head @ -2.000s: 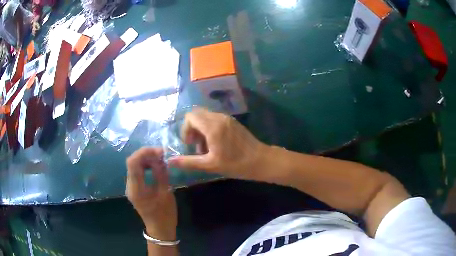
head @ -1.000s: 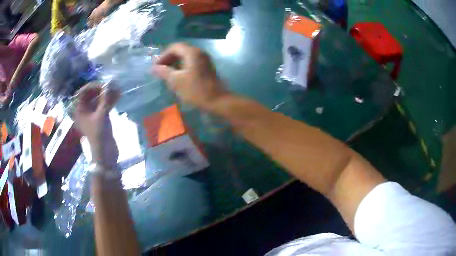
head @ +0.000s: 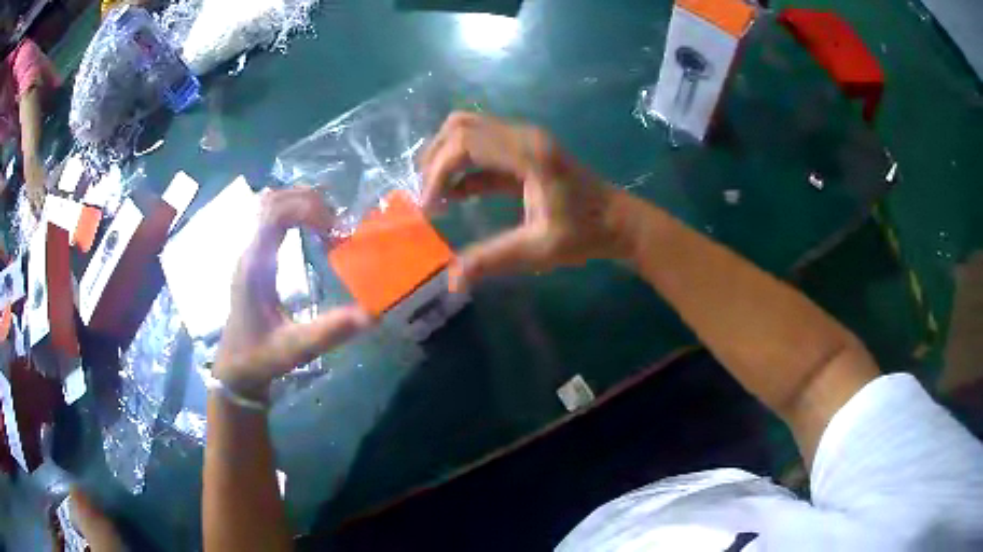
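Observation:
A box with an orange top [head: 393,259] and a white printed side stands on the green table between my hands. A clear bag [head: 361,146] spreads out from its far side. My left hand [head: 270,297] is at the box's left, with fingertips at the bag's edge and thumb by the near corner. My right hand [head: 528,199] is at the right, with fingers at the bag and thumb beside the box top. How far the bag covers the box is hard to tell.
A pile of boxes [head: 108,259] and a whitish bag stack [head: 210,259] lie left. A bagged box [head: 698,70] stands at far right, near a red stool [head: 835,49]. White bundles [head: 119,86] lie far left. A small label [head: 575,392] lies near the edge. Another person's arm [head: 30,119] shows.
My hands have moved from beyond the box to either side of it, and the bag now shows stretched between them and behind the box. The view has shifted.

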